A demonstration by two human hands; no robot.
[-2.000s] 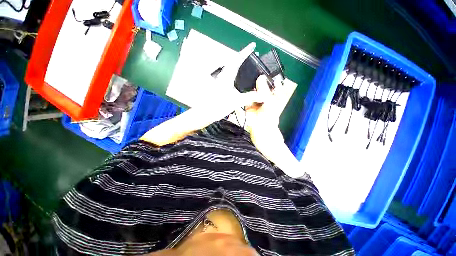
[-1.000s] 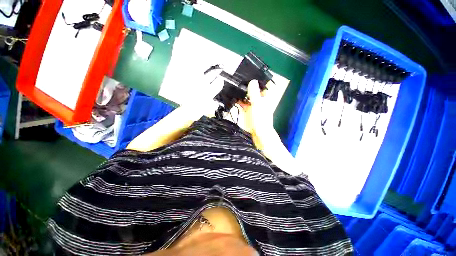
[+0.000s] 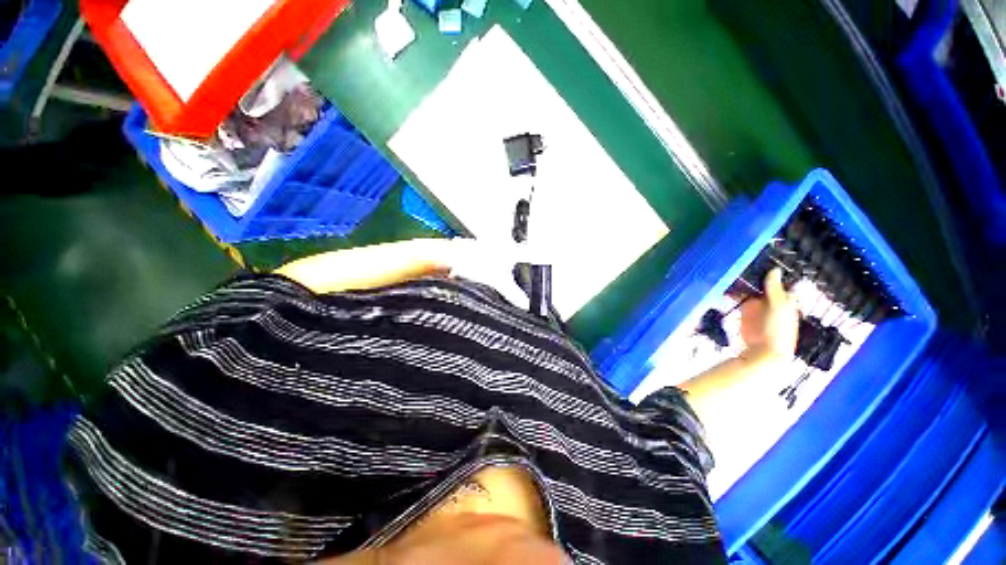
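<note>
A black power adapter (image 3: 522, 155) lies on the white work sheet (image 3: 474, 99), with a black cord bundle (image 3: 521, 221) below it. My left hand (image 3: 485, 260), in a white glove, is low over the sheet near my shirt; a black adapter (image 3: 537, 289) is at its fingers and looks held. Glare blurs the finger outline. My right hand (image 3: 772, 318) looks bare and is inside the blue bin (image 3: 822, 486), among the black cords, below the row of adapters (image 3: 844, 265). Whether it grips one is unclear.
The red-orange bin (image 3: 143, 77) is at upper left, above a blue crate (image 3: 320, 182) with crumpled rags (image 3: 248, 144). Small pale-blue squares (image 3: 450, 20) lie at the bench's top. A metal rail (image 3: 640, 99) runs along the bench edge. Stacked blue crates stand at lower right.
My right hand has left the sheet and reached right into the blue bin. The adapters that were bunched between both hands are apart, one lying on the sheet. The view has turned and shifted right.
</note>
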